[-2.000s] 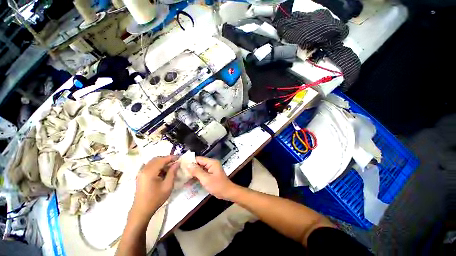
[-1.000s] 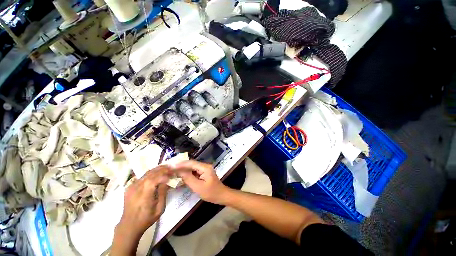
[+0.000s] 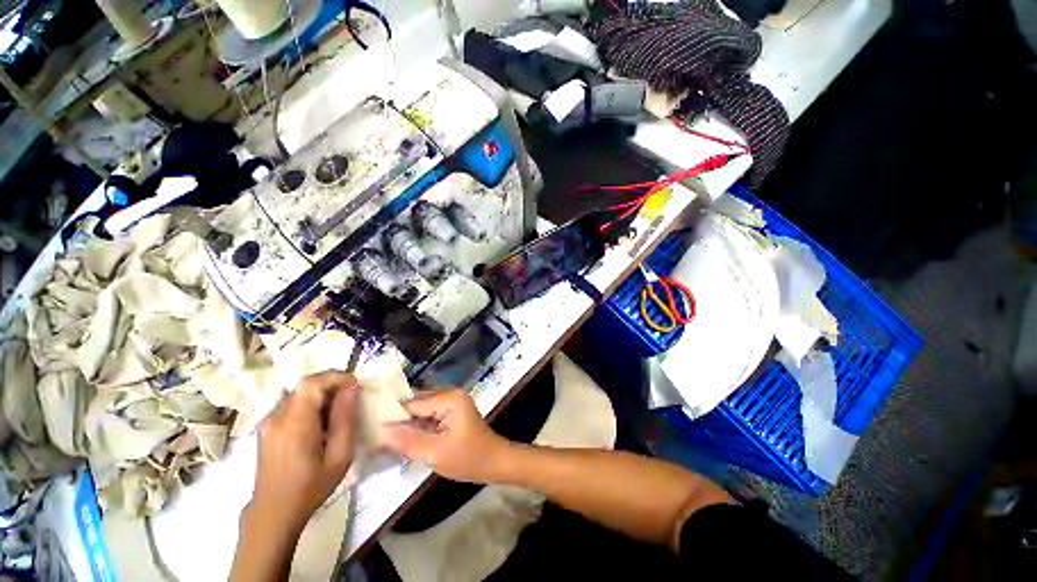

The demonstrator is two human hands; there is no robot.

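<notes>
A small beige fabric piece (image 3: 379, 400) is held between my two hands, just in front of the overlock machine (image 3: 341, 182). My left hand (image 3: 307, 438) grips its left side, with the fingers curled. My right hand (image 3: 449, 434) pinches its right side between thumb and fingers. The dark needle area (image 3: 398, 324) is just above the piece; whether the fabric touches it I cannot tell. A crumpled pile of beige pieces (image 3: 137, 352) lies left of the machine.
A dark phone-like rectangle (image 3: 544, 264) and red cords (image 3: 671, 182) lie right of the machine. A blue crate (image 3: 870, 341) at right holds white pieces (image 3: 728, 318) and orange-red looped snips (image 3: 666, 307). Larger beige panels (image 3: 580, 409) hang below the brown table edge.
My hands have moved apart and slightly left, so more of the beige piece shows between them. The camera view has shifted a little.
</notes>
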